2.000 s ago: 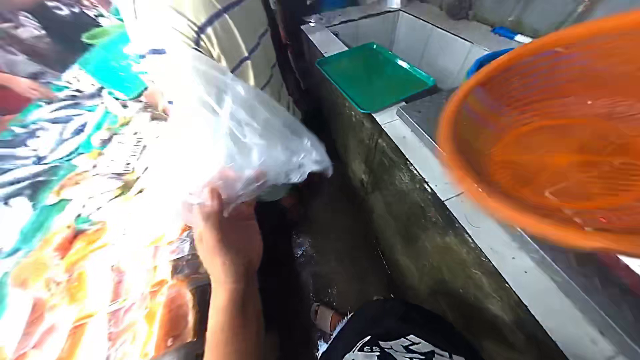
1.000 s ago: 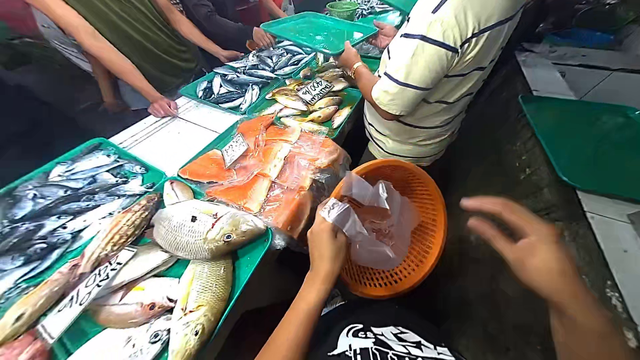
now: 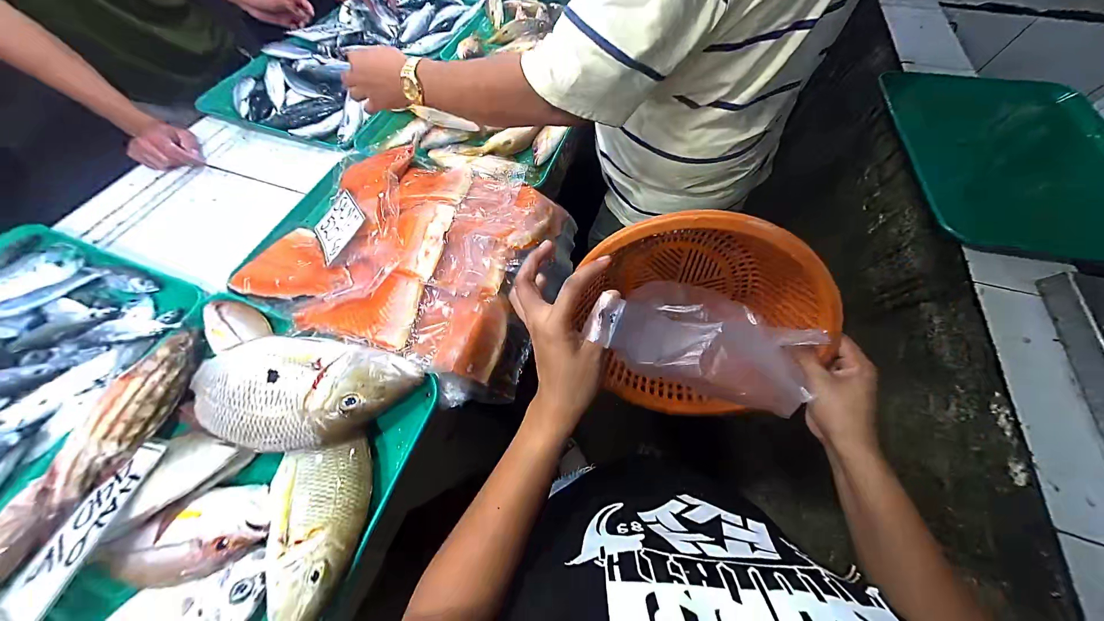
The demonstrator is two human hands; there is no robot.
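My left hand (image 3: 561, 332) pinches one end of a translucent plastic bag (image 3: 690, 341) with thumb and finger, its other fingers raised. At the opposite end, my right hand (image 3: 843, 388) grips the bag beside the rim of an orange plastic colander (image 3: 815, 267). The bag stretches across the colander's mouth; whether anything lies inside it is unclear. Left of my left hand, wrapped orange fish fillets (image 3: 414, 259) with a written tag (image 3: 340, 226) lie on a green tray. What holds the colander up from below is hidden.
Whole fish (image 3: 302, 392) lie on a green tray at the near left, small silvery fish (image 3: 315, 78) farther back. A person in a striped shirt (image 3: 690, 112) stands ahead; another person's hand (image 3: 164, 145) rests on the white tiled counter (image 3: 250, 198). A green tray (image 3: 1000, 164) is at right.
My right hand, apart from the bag one second ago, now holds its end. The bag is spread across the colander. The striped-shirted person no longer holds the green tray seen then.
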